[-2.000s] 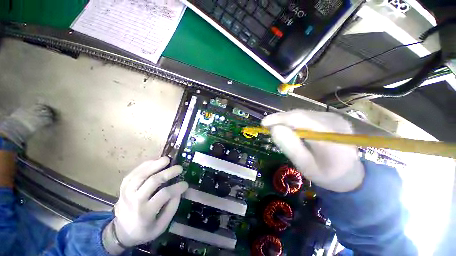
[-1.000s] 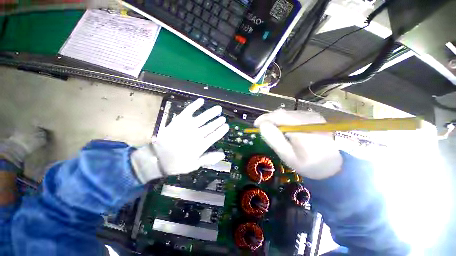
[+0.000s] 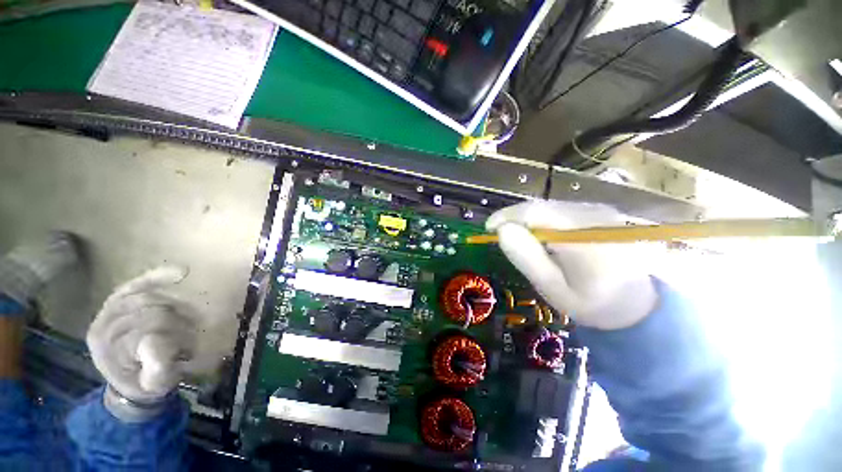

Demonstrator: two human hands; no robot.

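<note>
A green circuit board (image 3: 411,318) lies in a dark carrier (image 3: 242,369), with three white bars, a yellow transformer (image 3: 392,224) and three copper-red chokes (image 3: 459,361) in a row. My gloved right hand (image 3: 577,263) holds a thin yellow stick (image 3: 683,231) like a pencil above the board's upper right. The stick's tip is over small parts right of the transformer; whether it touches cannot be told. My gloved left hand (image 3: 146,336) is off the board to its left, empty, with fingers curled and partly apart.
Another person's gloved hand (image 3: 42,267) is at the far left. A metal conveyor rail (image 3: 351,155) runs behind the board. Beyond it a green mat (image 3: 305,88) holds a lined paper (image 3: 185,64) and a keyboard (image 3: 369,37). A black cable (image 3: 660,126) and bright glare are at the right.
My left hand first moved over the board, then left off it, uncovering the bars and transformer. The stick's tip has shifted from the transformer to the parts right of it.
</note>
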